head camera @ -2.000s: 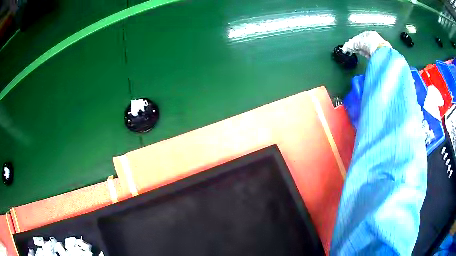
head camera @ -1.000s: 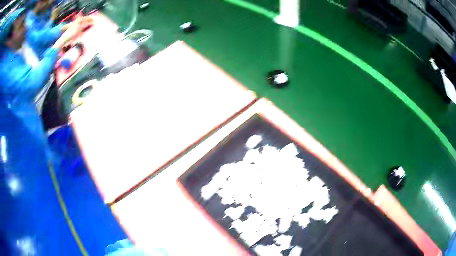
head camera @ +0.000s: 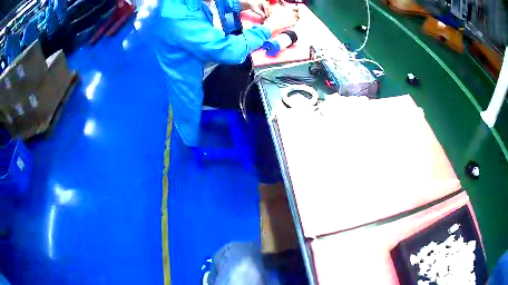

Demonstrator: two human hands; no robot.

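No hand of mine shows clearly. A bit of blue cloth, perhaps my sleeve, is cut off at the lower right edge. The black parts tray (head camera: pixel 402 261) lies at the lower right, cut off by the bottom edge, with a heap of small white plastic parts (head camera: pixel 445 261) in it. One white part lies apart near the tray's far end. Black round holders (head camera: pixel 473 170) stand spaced along the green surface (head camera: pixel 445 119), one further back (head camera: pixel 413 79) with something white on it.
A washed-out bench mat (head camera: pixel 362 167) lies beyond the tray. Past it are a tape roll (head camera: pixel 299 97), a grey box with cables (head camera: pixel 348 75) and a person in a blue smock (head camera: pixel 192 50) at the bench. Cartons (head camera: pixel 33 92) stand left on the blue floor. An unclear grey shape is at bottom centre.
The view has swung left, showing more blue floor and the neighbouring person. The tray and its heap have shifted to the lower right. My gloved hand, seen two seconds ago at a holder, is out of view.
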